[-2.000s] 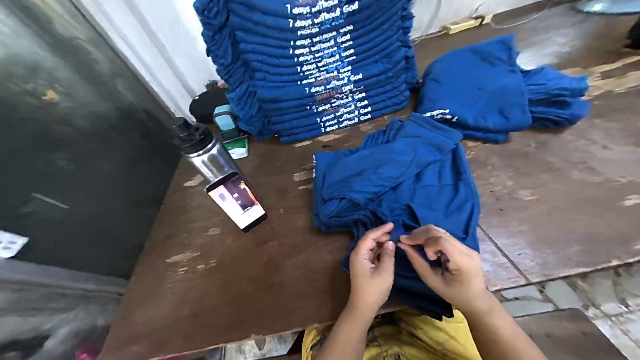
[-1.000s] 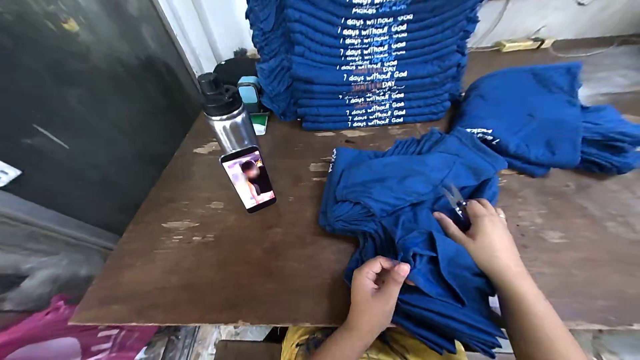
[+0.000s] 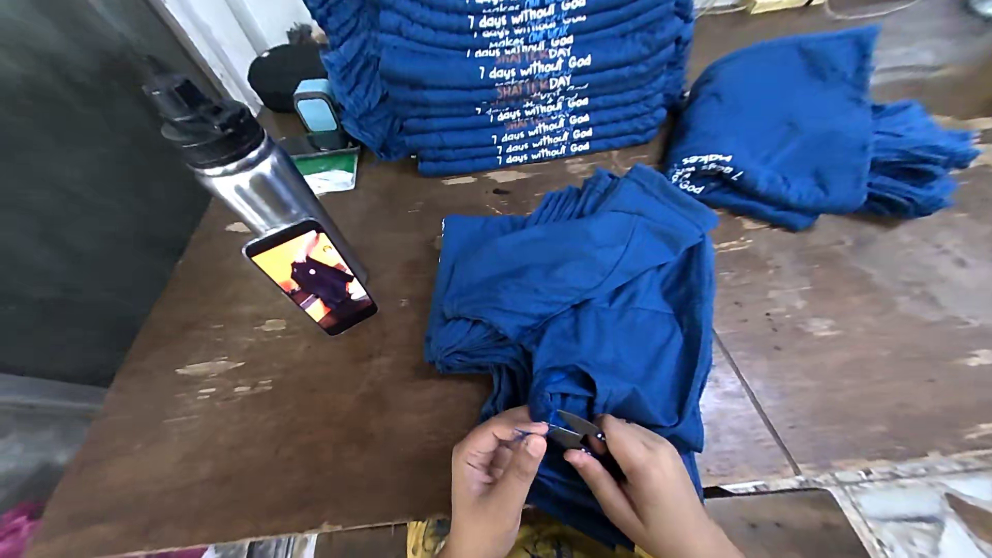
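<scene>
Several blue printed garments (image 3: 542, 263) lie in a loose pile at the table's near side. At the pile's near end, my left hand (image 3: 500, 457) pinches a blue thread by the cloth edge between thumb and forefinger. In my right hand (image 3: 639, 473) is a small pair of thread snips (image 3: 572, 432), its blades apart and pointing left beside the thread and my left fingertips. Whether the blades touch the thread cannot be told. The handle is mostly hidden by my right fingers.
A tall stack of folded blue garments (image 3: 535, 85) stands behind, with more blue garments (image 3: 783, 124) at the back right. On the left, a smartphone (image 3: 314, 277) leans against a steel bottle (image 3: 256, 182). Behind the bottle are a black item (image 3: 283, 77) and a light-blue-faced object (image 3: 316, 105). The wooden tabletop (image 3: 310, 411) is worn.
The snips, held up above the cloth one second ago, are now down beside my left fingertips with blades apart. Two seconds ago both hands were together at the cloth, with no snips visible.
</scene>
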